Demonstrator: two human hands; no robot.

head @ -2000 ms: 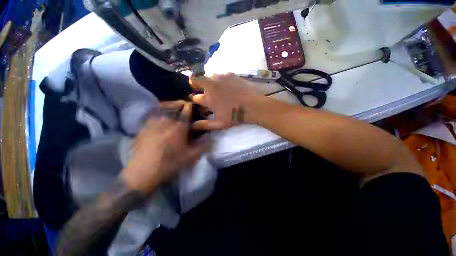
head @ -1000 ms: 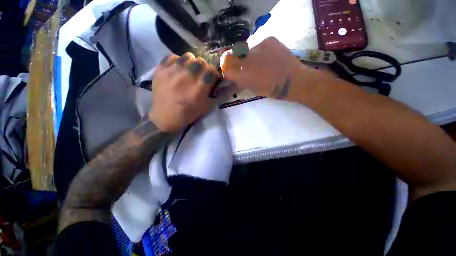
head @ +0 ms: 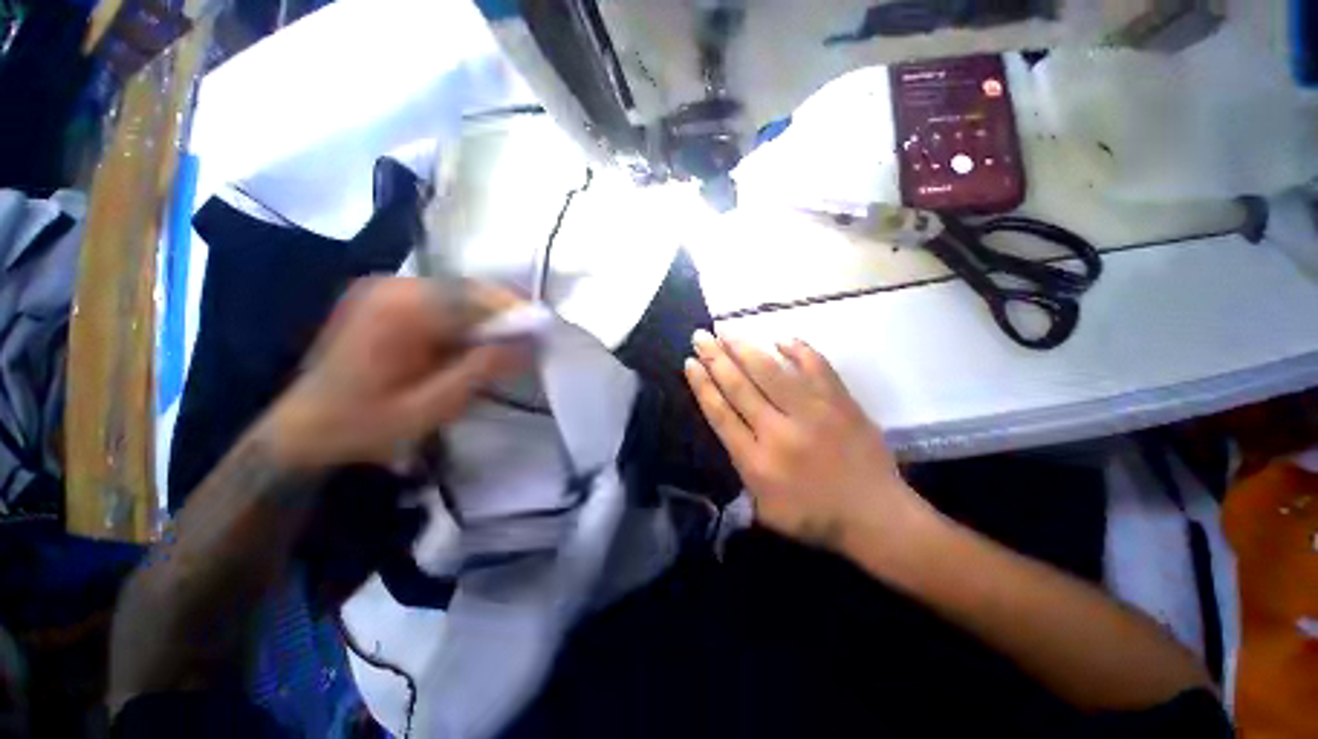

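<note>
My left hand, slightly blurred, pinches an edge of the white and grey garment panels left of the needle area. The panels have dark seam lines and hang over the table's front edge. My right hand lies flat, palm down, with its fingertips at the edge of a black fabric piece that runs up towards the needle. The presser foot and needle area is washed out by lamp glare. More black fabric lies at the left.
Scissors lie right of the needle, with a smartphone behind them. The sewing machine head spans the top. A brown-edged surface stands at the left. Orange cloth is at the lower right.
Both hands have left the needle area. My left hand moved down and left with the panel edge; my right moved down and opened flat. The panels now lie spread out differently.
</note>
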